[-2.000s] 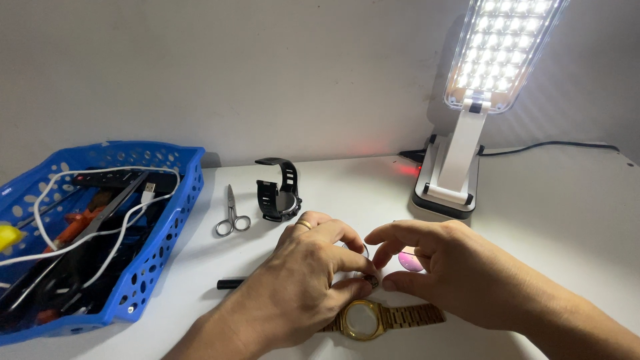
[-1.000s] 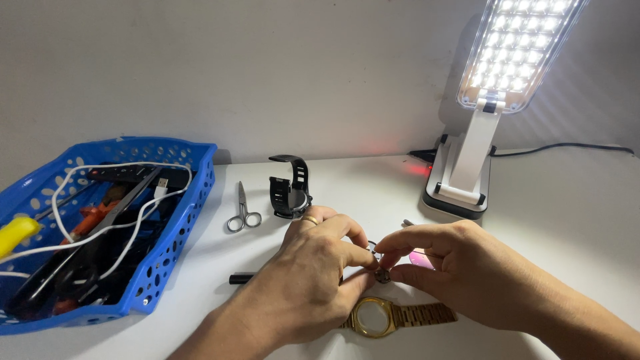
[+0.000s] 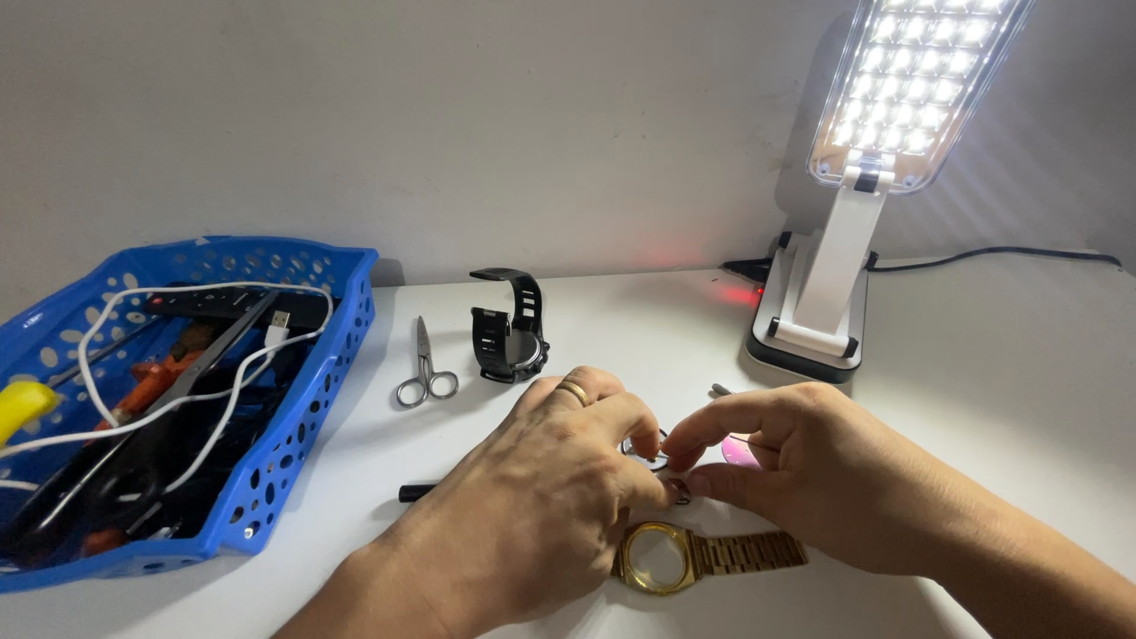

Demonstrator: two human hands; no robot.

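Note:
My left hand (image 3: pixel 541 479), with a gold ring on one finger, and my right hand (image 3: pixel 799 470) meet fingertip to fingertip over the table. Between them they pinch a small metallic watch part (image 3: pixel 681 490), mostly hidden by the fingers. Just behind the fingertips a dark-rimmed ring-shaped piece (image 3: pixel 641 451) shows in part. A pink watch dial (image 3: pixel 740 450) lies partly under my right hand. Close in front of both hands rests a gold watch case (image 3: pixel 658 557) with a clear round window and a gold metal bracelet (image 3: pixel 754 552).
Small metal scissors (image 3: pixel 425 368) and a black-strapped wristwatch (image 3: pixel 512 333) are beyond my left hand. A blue plastic basket (image 3: pixel 302 426) holding tools, a remote control and a white USB cable stands left. A lit LED lamp (image 3: pixel 830 293) stands back right. A black rod (image 3: pixel 415 493) pokes out beside my left hand.
Both hands stay together over the small part, with slight shifts of the fingers. The view has shifted slightly.

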